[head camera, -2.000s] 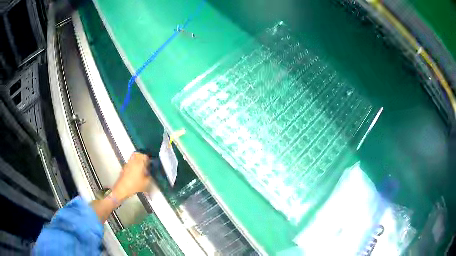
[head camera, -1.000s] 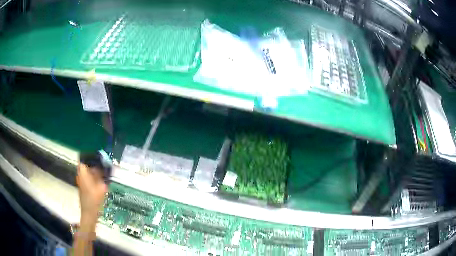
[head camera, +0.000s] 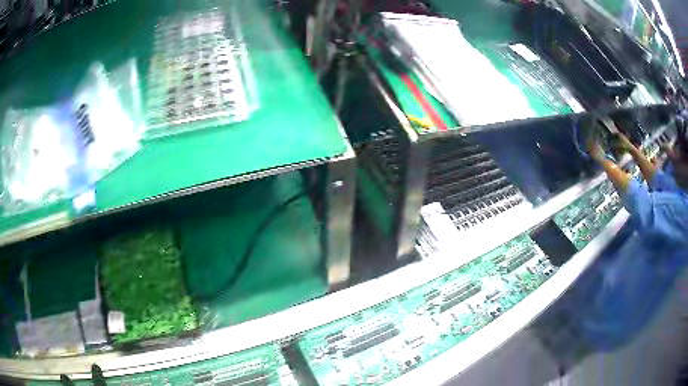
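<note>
Two black-covered fingertips show at the bottom left edge, at the near rail. They look like my left hand (head camera: 83, 377); the rest is cut off, so its grip cannot be told. My right hand is not in view. Green printed circuit boards (head camera: 453, 301) with small parts lie in a row between the pale rails (head camera: 324, 305), with dark gaps between them. A heap of green terminal blocks (head camera: 147, 283) fills the component bin under the shelf at the left, with a small white label at its lower left corner.
A green-matted shelf (head camera: 249, 143) overhangs the left, bearing a crumpled plastic bag (head camera: 45, 154) and a clear blister tray (head camera: 198, 75). Metal posts (head camera: 341, 219) stand mid-view. Dark trays (head camera: 471, 181) lie beyond. A person in blue (head camera: 641, 249) reaches over the line at the right.
The view has swung right along the line. The hand, seen whole before, has slipped to the bottom left edge. The far shelf and the other person have come into view.
</note>
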